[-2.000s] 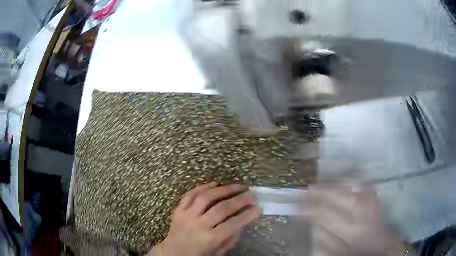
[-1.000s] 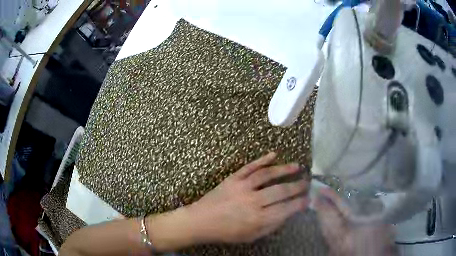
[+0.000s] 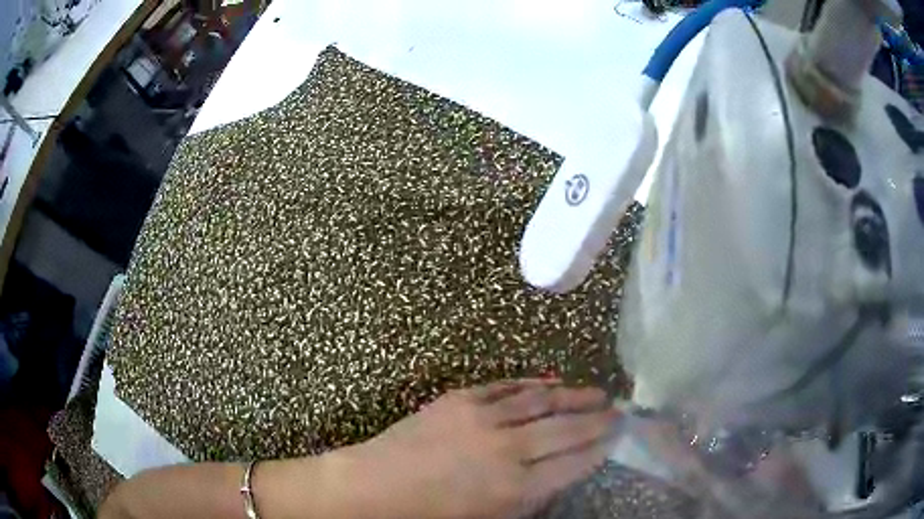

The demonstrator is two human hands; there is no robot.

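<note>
The small-print dark fabric panel (image 3: 334, 274) lies spread on the white machine table and runs under the sewing machine's white head (image 3: 740, 233). My left hand (image 3: 486, 446) lies flat on the panel's near part, palm down, fingers pointing right. A blurred whitish strip (image 3: 643, 446) shows just past its fingertips; I cannot tell whether they touch it. My right hand (image 3: 729, 482) is blurred and cut off by the lower edge, below the machine head; its grip cannot be made out. The needle area is hidden behind the head.
A white rounded paddle (image 3: 583, 208) on a blue tube (image 3: 699, 35) hangs over the panel, left of the head. Dark snips (image 3: 866, 466) lie at the lower right. A white crate (image 3: 96, 335) with printed cloth (image 3: 86, 446) stands at the table's left side.
The view has swung from close over the needle area to the machine head's side. Since one second ago, the panel and my left hand sit slightly further left and my left hand lower in view.
</note>
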